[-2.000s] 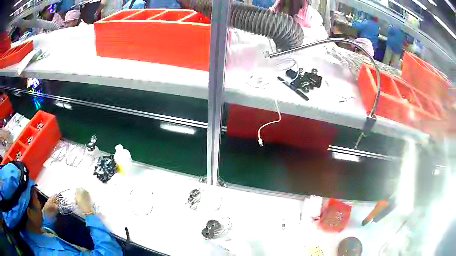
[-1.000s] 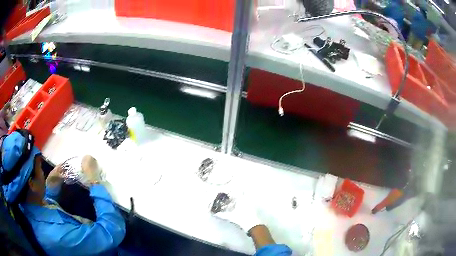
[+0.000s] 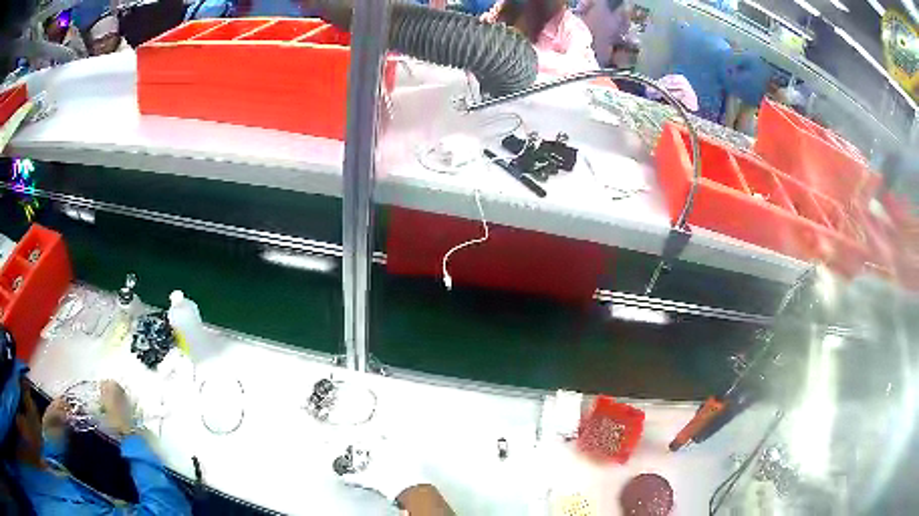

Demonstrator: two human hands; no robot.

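Note:
My left hand (image 3: 378,491) is at the bottom edge, left of centre. It looks white-gloved and blends into the white bench; a bare wrist shows beside it. A small dark-and-clear unit (image 3: 351,461) lies just above the hand. Whether the fingers touch it is unclear. A second such unit (image 3: 322,397) lies further back on the bench, with a thin wire loop beside it. My right hand is not in view.
A red bin (image 3: 611,428) of small brassy parts, an orange-handled tool (image 3: 697,423) and a dark round plate (image 3: 646,496) are at right. A person's blue sleeve (image 3: 151,484) is at left. A metal post (image 3: 360,202) stands beyond the bench. A squeeze bottle (image 3: 185,317) stands at left.
The view has tilted up and shifted right since one second ago. My left hand came in from the bottom after the earliest frame and now shows lower in the picture.

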